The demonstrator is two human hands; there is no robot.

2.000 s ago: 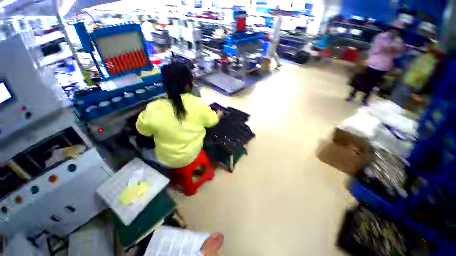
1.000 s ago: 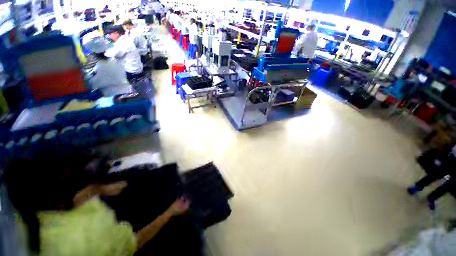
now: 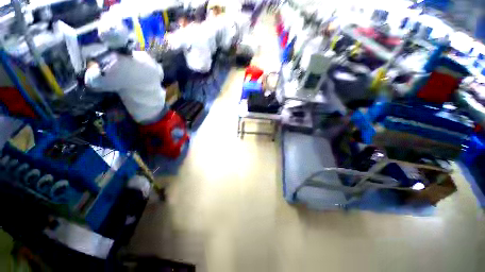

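Neither of my hands is in view, and the frame is blurred. Nearest in front of me is pale floor [image 3: 228, 223]. At the lower left is a blue machine [image 3: 101, 186] with a row of round white parts along its front. Below it lie a whitish flat piece [image 3: 80, 239] and dark flat items [image 3: 159, 264], cut off by the lower edge.
A person in white [image 3: 135, 85] sits on a red stool [image 3: 166, 135] at the left. A grey platform cart [image 3: 314, 164] with a metal rail stands at the right. A small table [image 3: 259, 116] holding black trays stands in the middle.
The view has swung left and moved forward along the floor. The worker in yellow has slid almost out at the lower left. The hand with white paper seen two seconds ago is gone from view.
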